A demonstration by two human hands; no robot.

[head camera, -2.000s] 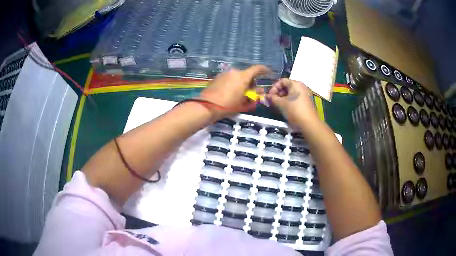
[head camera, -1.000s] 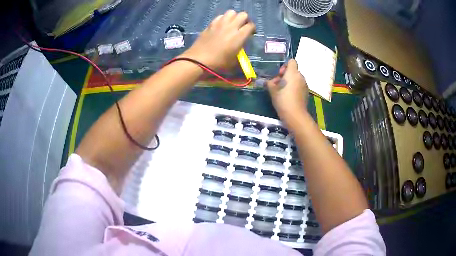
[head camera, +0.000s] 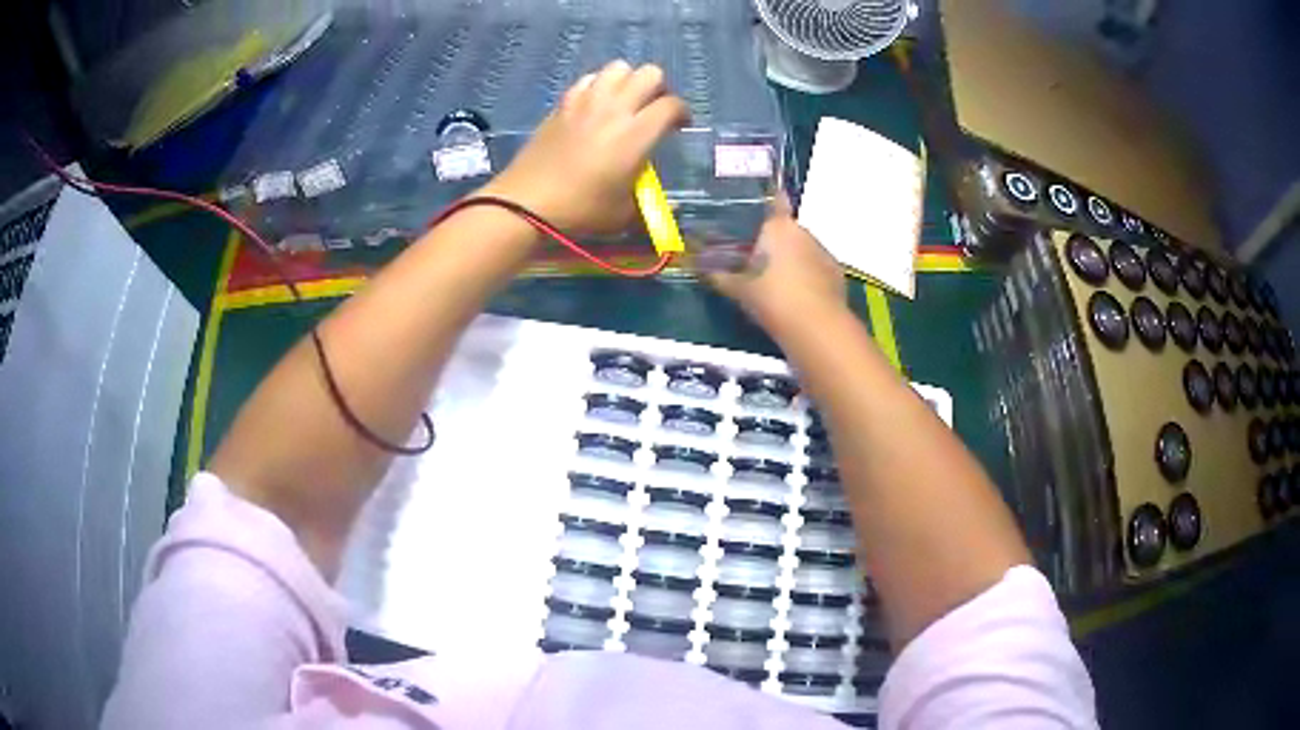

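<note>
My left hand [head camera: 599, 140] is over the front of the clear ridged trays [head camera: 342, 129], fingers curled on or just above their edge. The yellow probe [head camera: 659, 210] sticks out below this hand, held in it, with a red and dark wire running back along the forearm. My right hand [head camera: 777, 267] is at the trays' front right corner, fingers bent; it is blurred, and whether the small dark shape at its fingertips is a held thing is unclear. The white tray [head camera: 478, 428] lies below my forearms, with rows of black discs [head camera: 682, 456] on edge in its right part.
A white booklet [head camera: 863, 203] lies right of the clear trays, with a small fan [head camera: 834, 36] behind. Cardboard with flat dark discs [head camera: 1126, 414] tops stacked trays at the right. A tall white tray stack [head camera: 100, 357] stands at the left. One disc [head camera: 461, 126] sits on the clear trays.
My left hand has moved away from my right, up onto the clear trays, with the probe. My right hand has moved slightly down since one second ago. The whole view has shifted a little.
</note>
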